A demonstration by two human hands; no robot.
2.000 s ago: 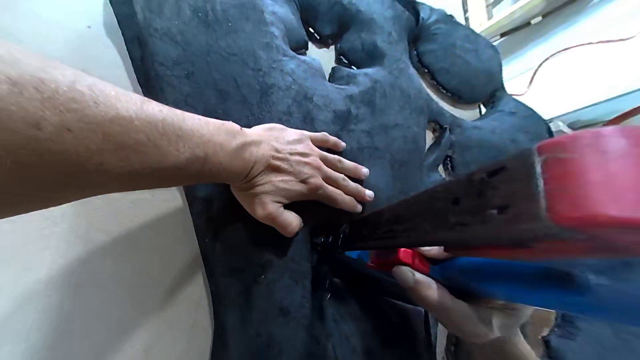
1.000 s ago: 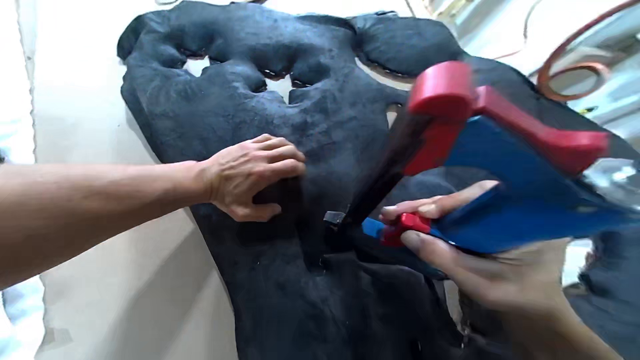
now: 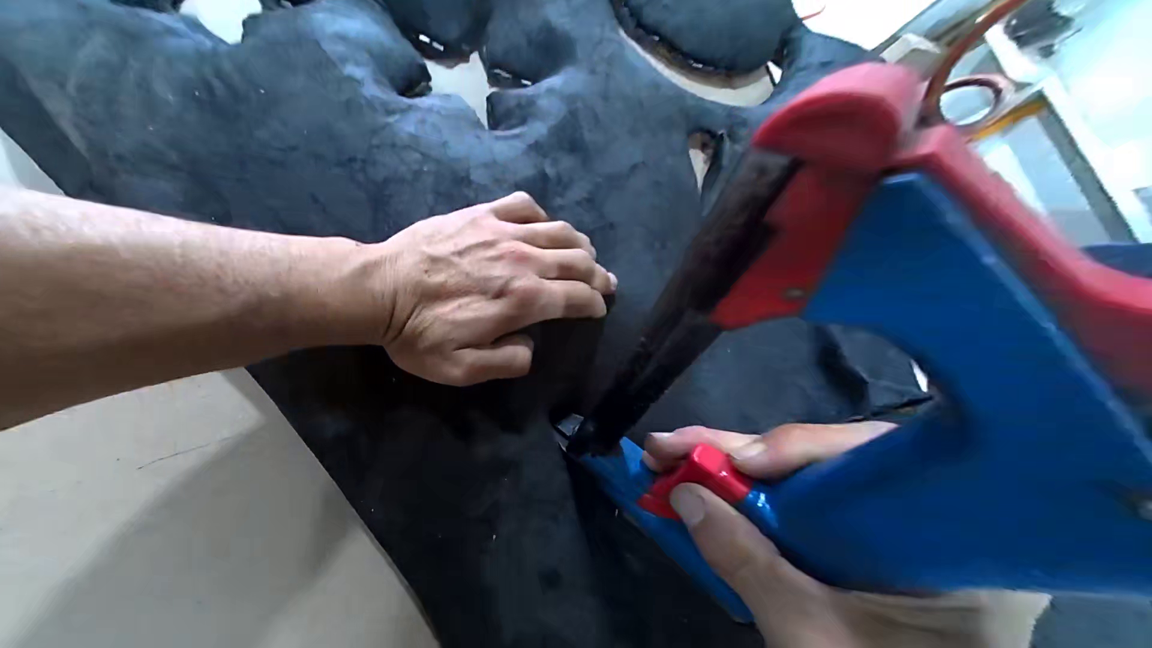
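Observation:
My left hand [image 3: 504,292] lies on a dark blue-black suede-like material [image 3: 297,135], left of centre, its fingers bent and side by side and its thumb apart; the undersides of the fingers are hidden. My right hand [image 3: 774,549], at the lower right, grips a large blue and red hand-held tool [image 3: 972,405] near its red button-like part [image 3: 702,477]. A long dark arm of the tool slopes down to the left. Its tip touches or hangs just over the material, below and right of my left hand, beside a small shiny metal part [image 3: 569,426].
Several cut-outs with dark edges run through the material at the top. A pale flat surface [image 3: 207,522] shows at the lower left beyond its edge. An orange-brown hose [image 3: 954,63] loops behind the tool at the upper right, before a pale frame [image 3: 1071,171].
The fingers of my left hand were spread flat two seconds ago and are now bent. The tool has swung from nearly level to steeply sloped, its red end up, in my right hand.

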